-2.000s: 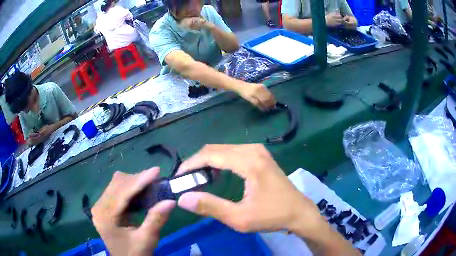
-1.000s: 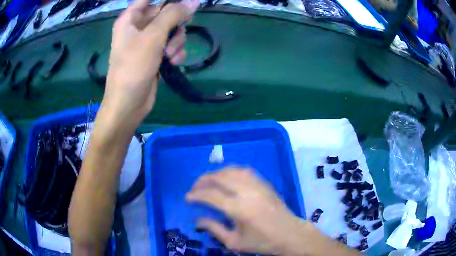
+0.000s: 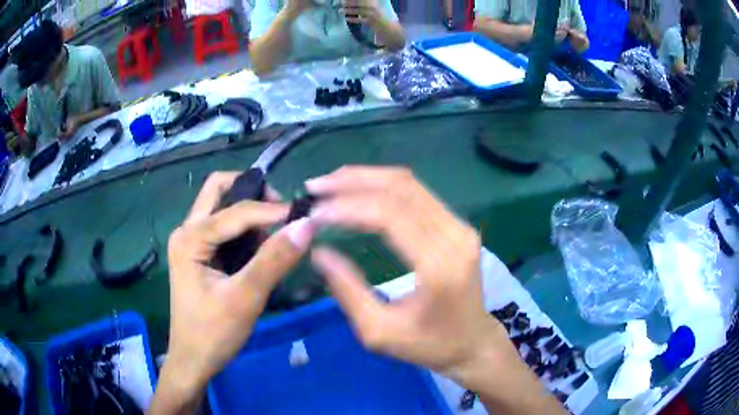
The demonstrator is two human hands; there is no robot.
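Observation:
My left hand (image 3: 215,275) holds a curved black headband (image 3: 243,198), its band rising behind the fingers. A small black end piece (image 3: 301,208) sits between my left fingertips and my right hand (image 3: 401,259). My right index finger is close to or touching it; my right thumb is apart below. Whether the piece is joined to the band is blurred. The blue parts tray (image 3: 324,365) lies below my hands with a small white scrap (image 3: 299,353) in it. More small black pieces (image 3: 539,344) lie on the white sheet (image 3: 496,284) at the right.
A green belt (image 3: 389,146) crosses ahead with curved bands on it. A second blue tray (image 3: 134,324) with dark parts is lower left. A crumpled clear bag (image 3: 604,259), a bottle (image 3: 604,348) and white tissue (image 3: 636,361) lie right. People sit opposite.
The view has tilted up again. My left hand has come back from over the belt with a headband, and my right hand has risen from the tray to the small piece.

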